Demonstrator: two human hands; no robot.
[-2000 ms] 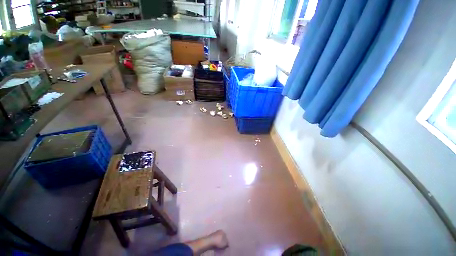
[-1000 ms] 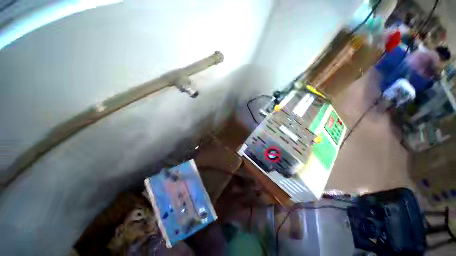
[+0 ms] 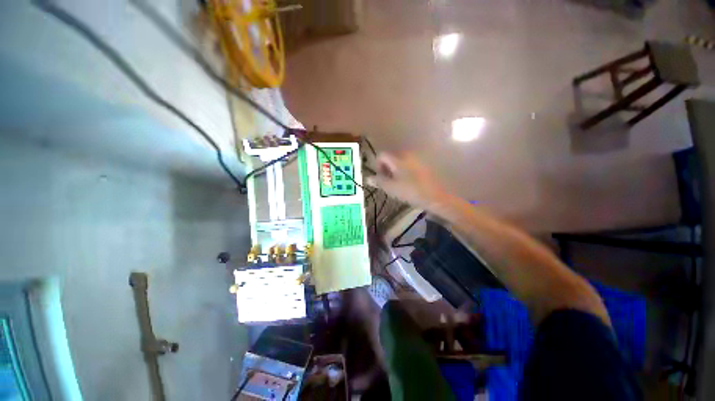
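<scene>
The cream-white machine (image 3: 341, 262) stands left of centre, with its green keypad (image 3: 338, 171) on top. My right hand (image 3: 397, 178) is reached out beside the machine's edge, close to the keypad. It is blurred, and I cannot tell whether its fingers touch the machine or hold anything. The slotted guard cover (image 3: 270, 294) is at the machine's lower end. Below it is the small lever fixture (image 3: 268, 382), cut off by the bottom edge. My left hand is not in view.
A yellow spoked reel (image 3: 265, 59) is behind the machine. Black cables (image 3: 212, 149) hang across it. A black bag (image 3: 451, 262), a box of pieces (image 3: 328, 378) and blue crates (image 3: 623, 309) are nearby. A wooden stool (image 3: 673, 64) stands upper right. A pipe (image 3: 144, 329) runs along the wall.
The view has swung from the room and wall to above the machine. My right arm has come into view, stretched out to the machine's keypad side.
</scene>
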